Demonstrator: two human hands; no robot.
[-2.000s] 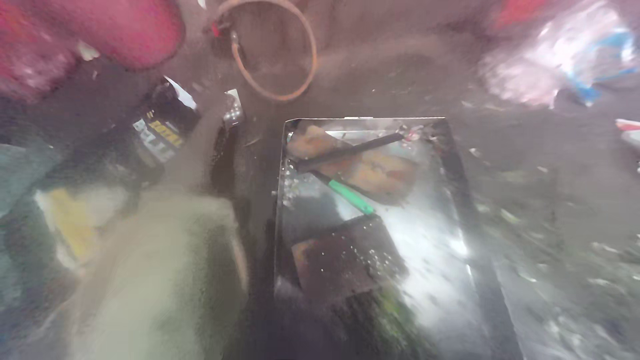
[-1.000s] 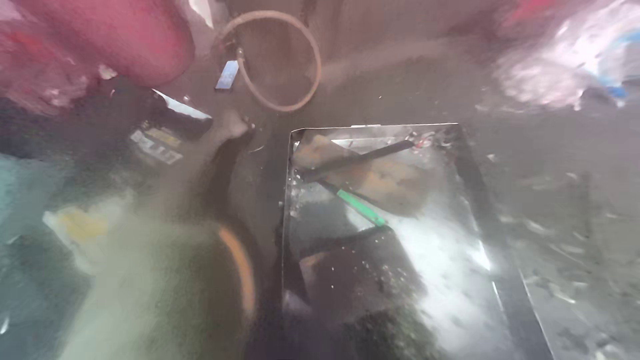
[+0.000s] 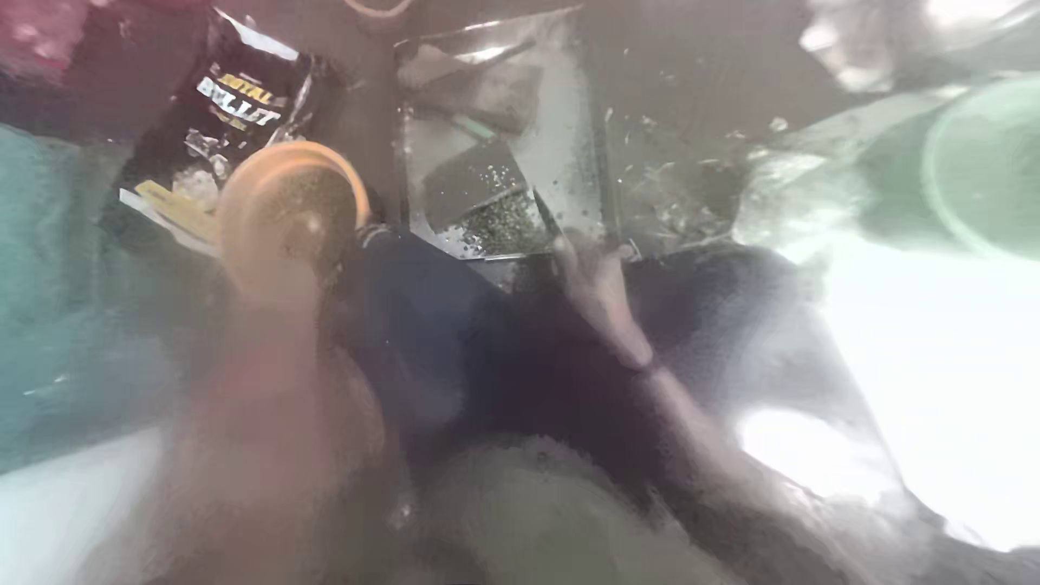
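My left hand (image 3: 272, 296), badly blurred, is at the lower side of an orange tub (image 3: 353, 183) and seems to grip it. Brownish-green loose material shows in the tub. My right hand (image 3: 597, 280) is at the near edge of a shallow rectangular tray (image 3: 605, 162), with its fingers around a thin, dark, pointed tool (image 3: 546, 213). The tool points into the tray beside a heap of green flakes (image 3: 508, 223). Behind the heap lies a dark flat piece (image 3: 467, 183). A green-handled tool (image 3: 473, 126) and brown flat pieces (image 3: 504, 89) lie farther back.
A black printed packet (image 3: 244, 97) lies behind the tub, with a yellow and white wrapper (image 3: 175, 211) nearer. Plant bits (image 3: 682, 195) litter the floor right of the tray. A pale green round container (image 3: 991, 162) stands at the right. My dark-clothed legs (image 3: 520, 341) are below the tray.
The view has swung down and toward me. My right hand with the thin tool, the whole tub rim and the green container have come into view. The round loop behind the tray is now mostly out of view.
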